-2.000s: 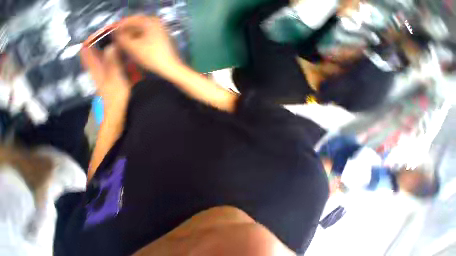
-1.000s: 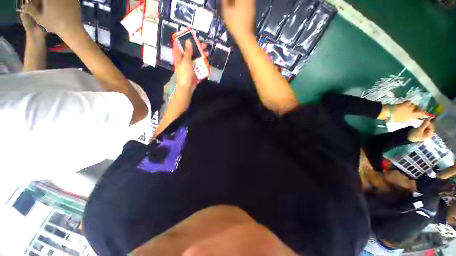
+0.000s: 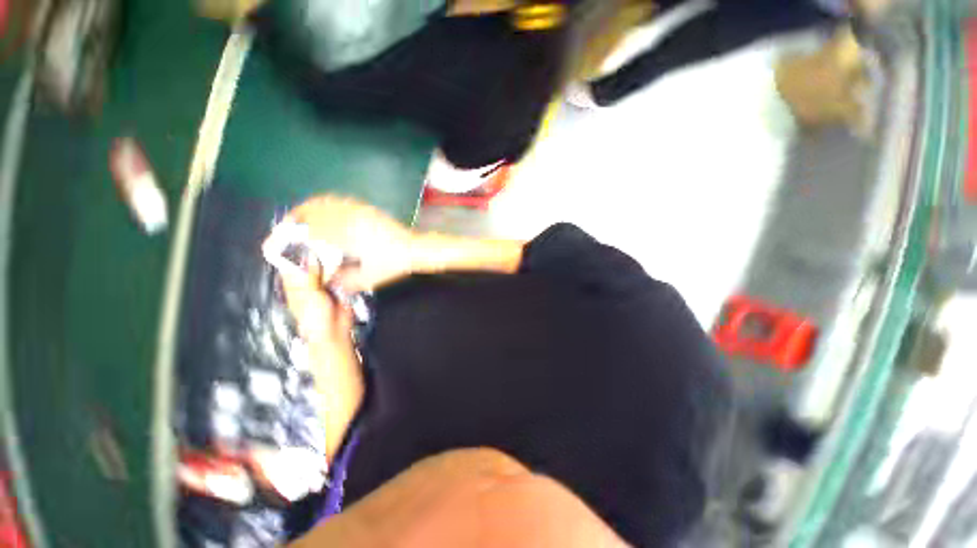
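The frame is blurred. A small pale-rimmed unit with a darker middle, likely a phone unit [image 3: 287, 246], is held at the fingertips of both hands. My right hand [image 3: 362, 238] reaches in from the right and has its fingers on the unit's upper and right side. My left hand [image 3: 318, 308] is below it, its fingertips at the unit's lower edge. The hands are close together. Black blister trays [image 3: 230, 284] lie beyond and below the hands, with blurred pale parts in them.
White-and-red pieces [image 3: 220, 476] lie at the tray's lower end. A red-and-white item [image 3: 139, 184] lies on the green conveyor [image 3: 91, 310] beyond the pale rail [image 3: 171, 310]. A black-clothed person [image 3: 429, 91] is at the bench above. A red stool-like object [image 3: 766, 332] stands at right.
The view has turned. My hands, apart one second ago with a red-edged unit in the left, are now together on a pale-rimmed unit. The white-shirted neighbour is out of view.
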